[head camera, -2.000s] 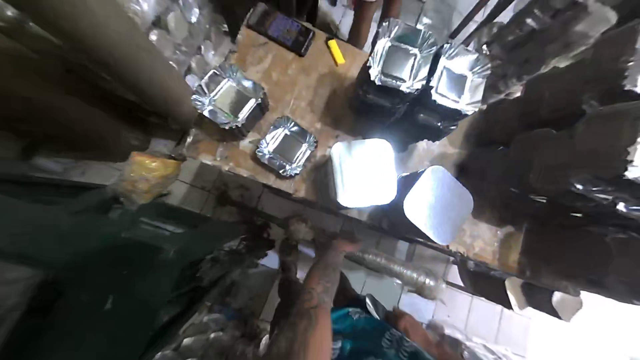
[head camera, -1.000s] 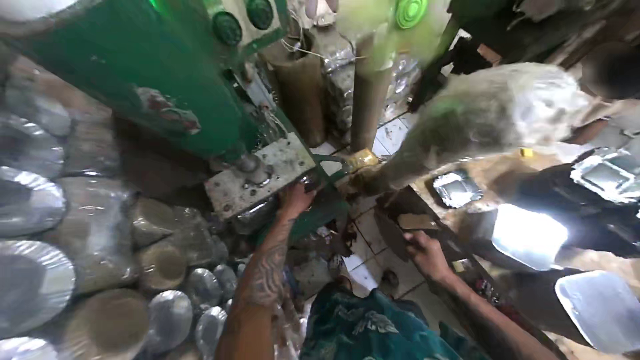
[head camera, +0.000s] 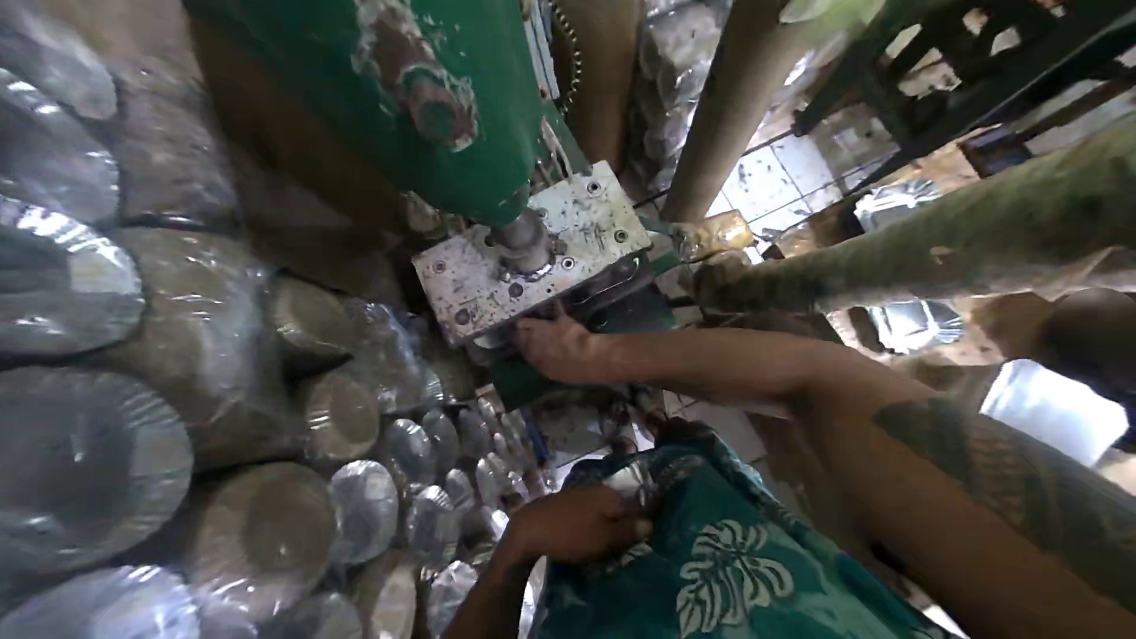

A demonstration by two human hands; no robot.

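Observation:
My right hand reaches in from the right, its fingertips under the front edge of the steel die plate of a green press. The plate hides what those fingers touch. A round ram joins the plate to the press above. My left hand is low in front of my teal patterned clothing, its fingers curled at a crumpled silver foil piece. A shiny metal edge shows under the plate, just left of my right hand.
Plastic-wrapped stacks of round foil containers fill the left side. A mottled green-brown column crosses the upper right. Beyond it are a foil tray and a pale, rounded lid. A yellowish wrapped bundle lies right of the press.
The view has swung from the bench toward the press. My left hand has moved from the press down to my clothing; my right hand has moved left to under the die plate.

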